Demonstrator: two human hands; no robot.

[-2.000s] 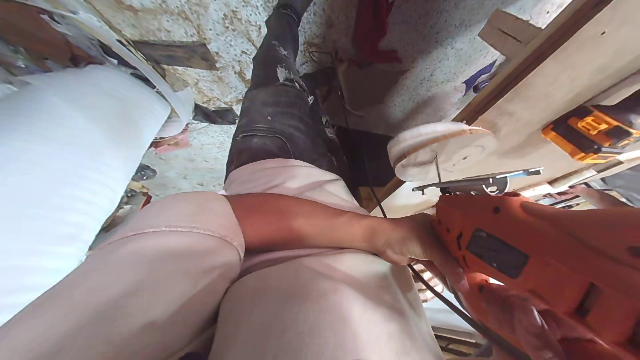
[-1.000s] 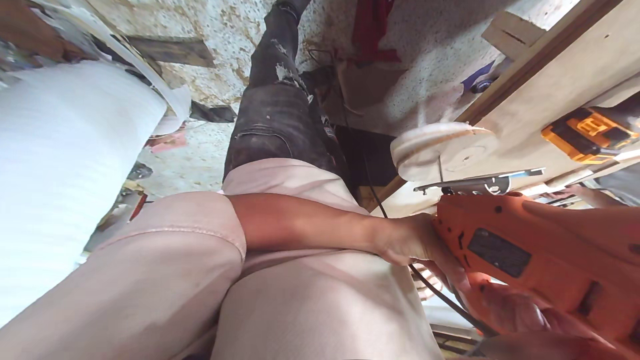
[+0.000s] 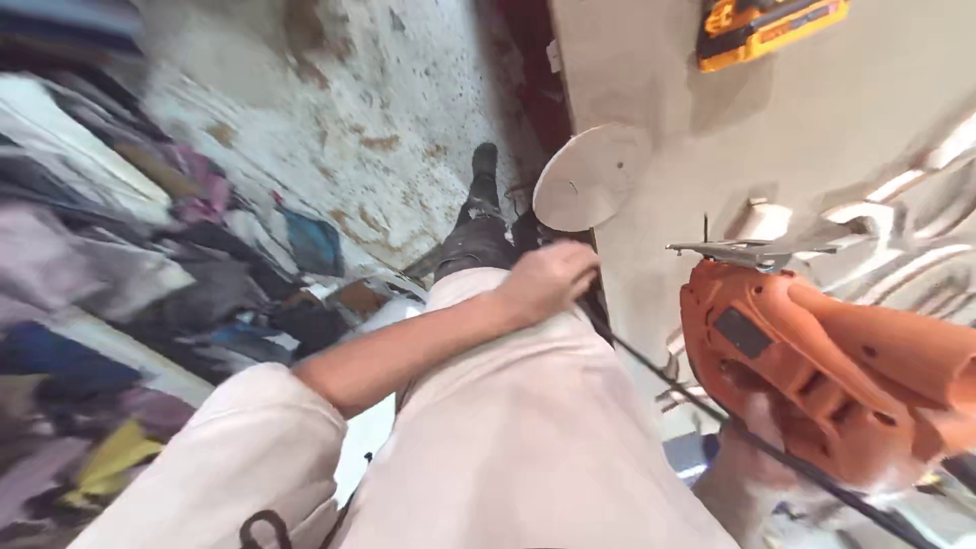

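Note:
A large orange jigsaw is at the right, its thin blade and metal base plate facing up the view. Its handle is gripped by my right hand, partly hidden behind the tool body and the black cord. In front of my waist is my left hand, its fingers curled; whether anything is inside them cannot be told. Just beyond it, a round pale disc, apparently of wood, with a small hole, overhangs the edge of a pale board surface.
A yellow and black battery tool rests on the board at the upper right. Curved pale cut pieces lie beyond the jigsaw. Cloth scraps are heaped at the left, beside the stained floor.
My left hand has come away from the jigsaw and is now in front of my waist. The right hand still holds the tool. The view has shifted strongly.

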